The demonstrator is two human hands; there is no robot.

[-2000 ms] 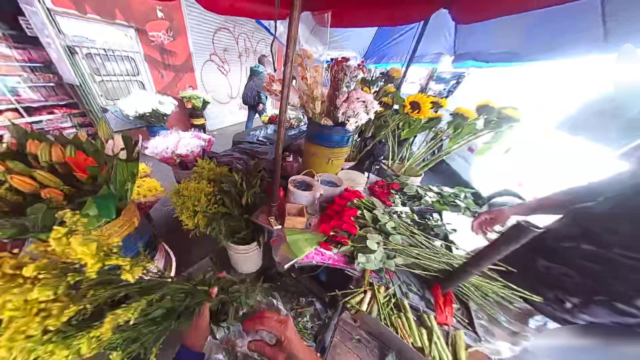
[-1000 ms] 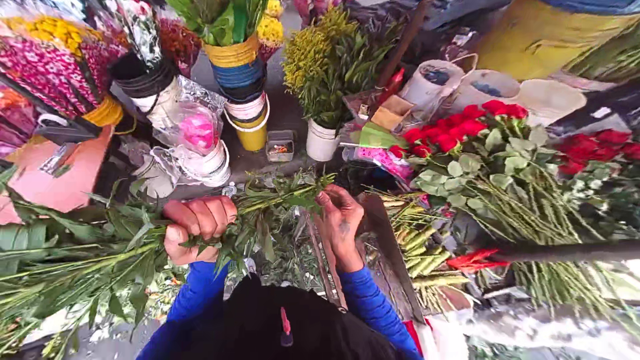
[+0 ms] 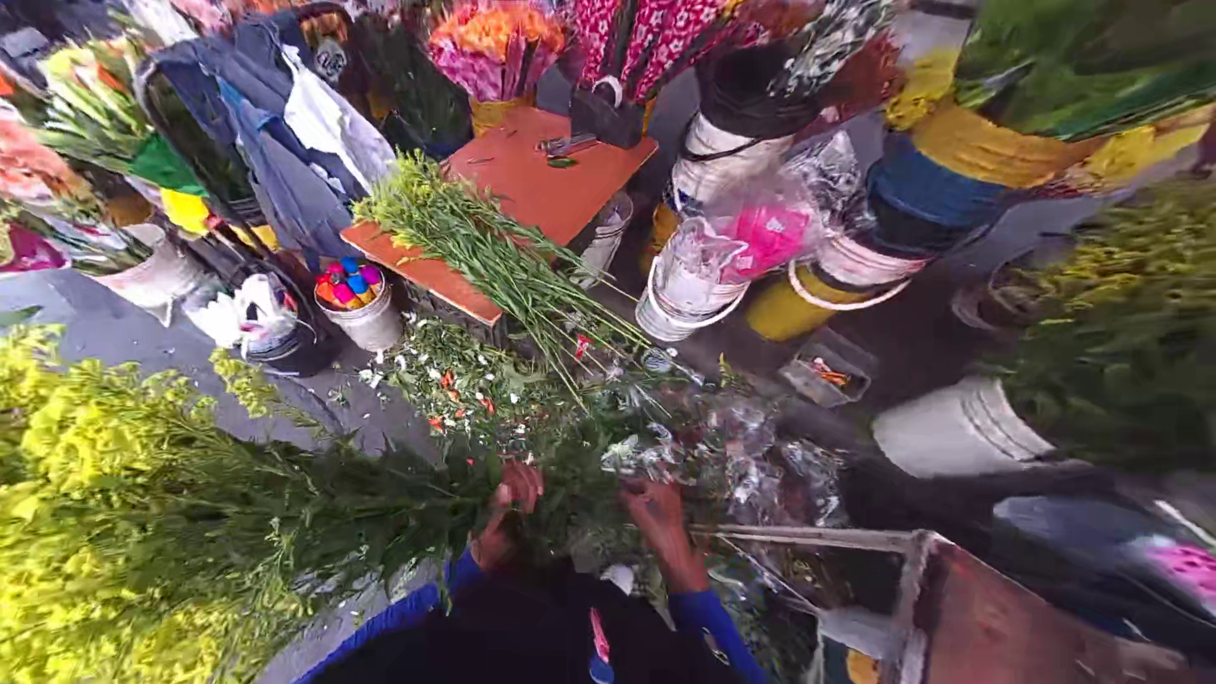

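A large bunch of yellow-flowered greenery (image 3: pixel 313 484) lies across my front, its blossoms at the left and its leafy stems reaching my hands. My left hand (image 3: pixel 508 508) is closed around the stems near the lower middle. A short way to the right, my right hand (image 3: pixel 655 518) is at the stem end, fingers bent; foliage and blur hide whether it grips anything. Beyond my hands, a smaller bunch of yellow-tipped stems (image 3: pixel 494 247) rests on an orange-red board (image 3: pixel 546 180), its stems hanging over the edge.
Cut leaves and petals (image 3: pixel 465 385) litter the ground ahead. A white bucket (image 3: pixel 679 294) with plastic wrap, a small bucket of colourful items (image 3: pixel 366 309) and a tipped-looking white pot (image 3: pixel 959 427) stand around. A wooden crate (image 3: pixel 988 598) is at lower right. Flower buckets line the back.
The view has swung left, bringing the orange-red board and the bunch on it into full sight. My hands are still at the stems of the yellow-flowered bunch.
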